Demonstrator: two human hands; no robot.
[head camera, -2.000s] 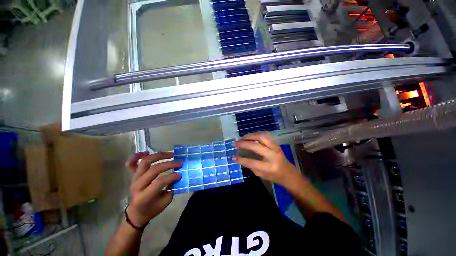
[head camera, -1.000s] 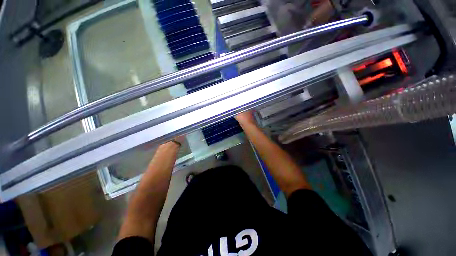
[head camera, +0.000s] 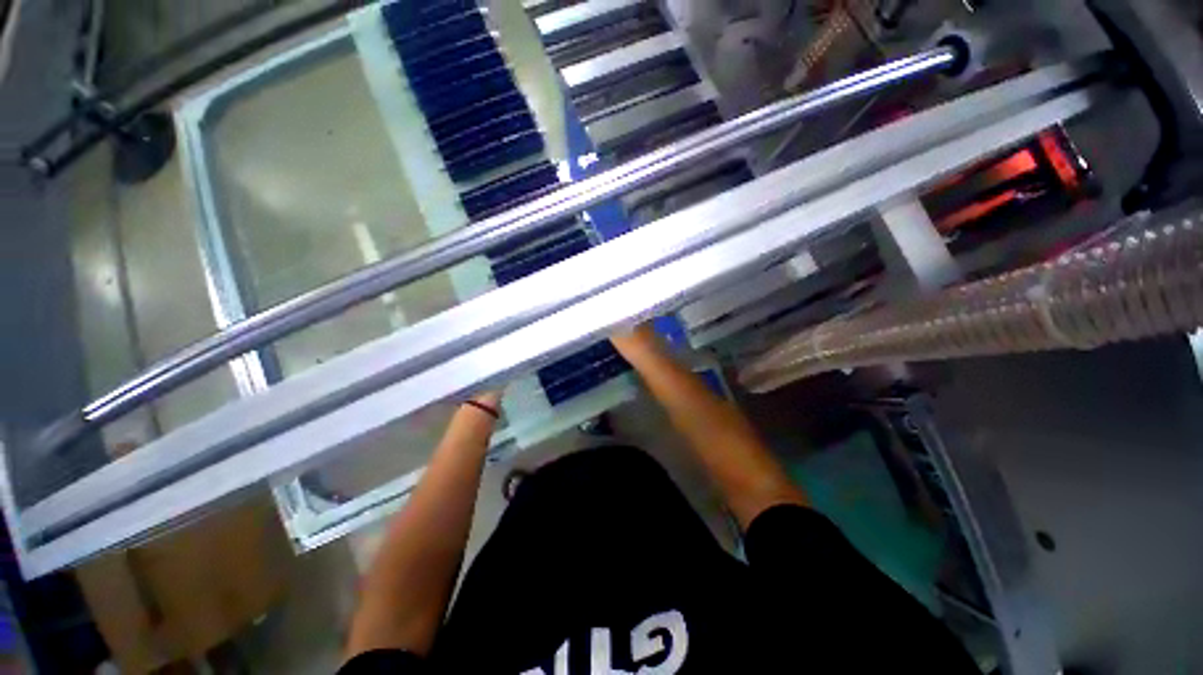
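Both my forearms reach up under the thick silver machine guard frame (head camera: 356, 376). Only the wrists and forearms show, the left one with a dark band; both hands are hidden by the frame. The left wrist ends over the pale cell tray's left side, the right wrist at its right side. Dark navy solar cells (head camera: 466, 99) lie in a row on the pale cell tray (head camera: 400, 112) beyond the frame. More dark cells (head camera: 587, 372) show on the near side, between my wrists. Whether my hands hold a cell piece cannot be seen.
A shiny guide rod (head camera: 435, 253) runs along the frame. An open table frame (head camera: 211, 244) is at left. Silver bars (head camera: 627, 66) and a blue strip (head camera: 607, 218) lie right of the cells. A ribbed hose (head camera: 1003, 310) and a glowing red heater (head camera: 1009, 185) are at right.
The blue cell piece held by both hands two seconds ago is out of sight. My hands have moved forward under the frame. The view has turned and shifted; since one second ago little has changed.
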